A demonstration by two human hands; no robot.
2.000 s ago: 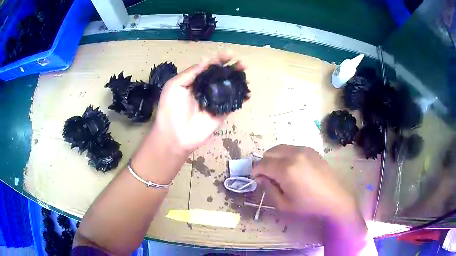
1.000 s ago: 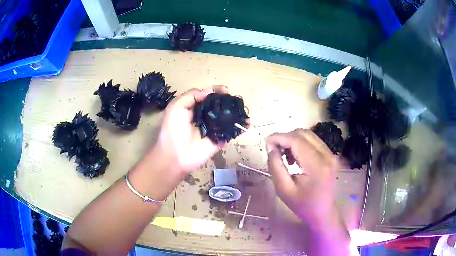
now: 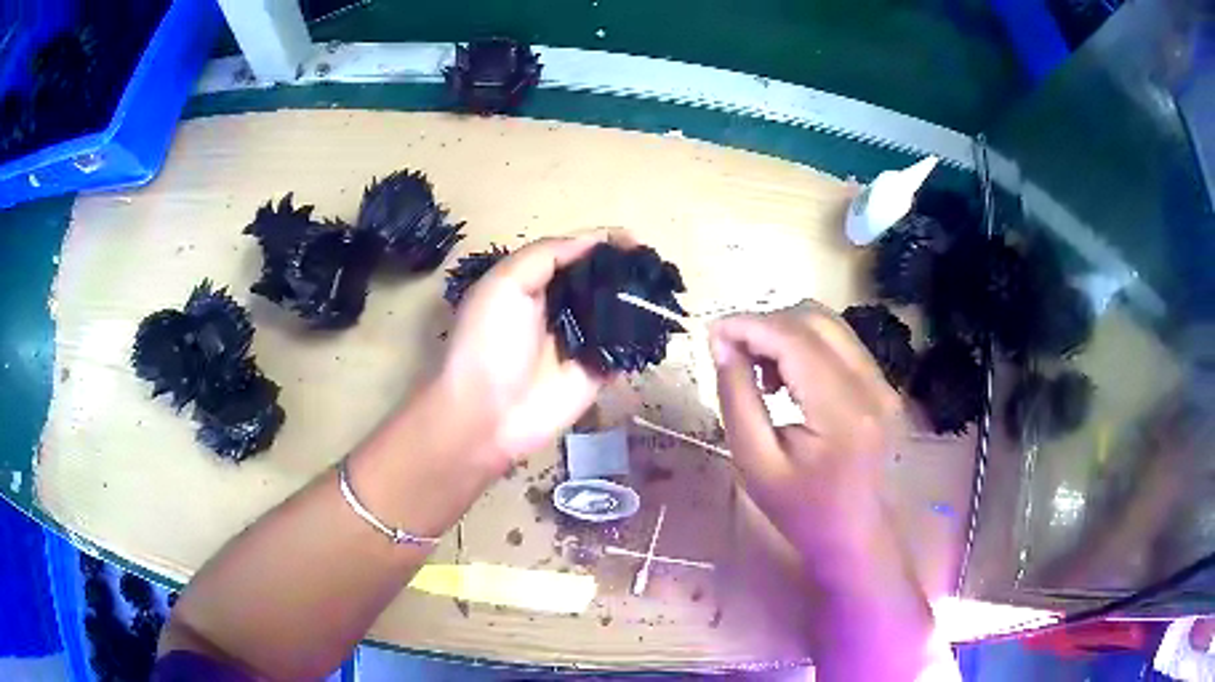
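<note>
My left hand (image 3: 513,353) holds a glossy black spiky piece (image 3: 600,320) from its left side, its hollow side facing me. My right hand (image 3: 800,400) pinches a thin white cotton swab (image 3: 653,312) whose far tip is inside the piece. A second swab stick (image 3: 680,437) shows at the right hand's lower left; I cannot tell whether the hand touches it. Below lie a white oval glue dish (image 3: 596,500), a pale grey square block (image 3: 597,454) touching it, and crossed swabs (image 3: 652,553).
Black spiky pieces (image 3: 313,267) lie in clusters on the cardboard (image 3: 267,493), left and right. One piece (image 3: 492,76) sits on the metal rail. A white glue bottle (image 3: 886,204) is at the right cluster. A yellow strip (image 3: 506,586) is near the front; a blue crate (image 3: 133,140) is upper left.
My right hand has left the dish area and brought the swab to the held piece, its tip now farther inside. The held piece has turned slightly. Another black piece shows behind my left hand.
</note>
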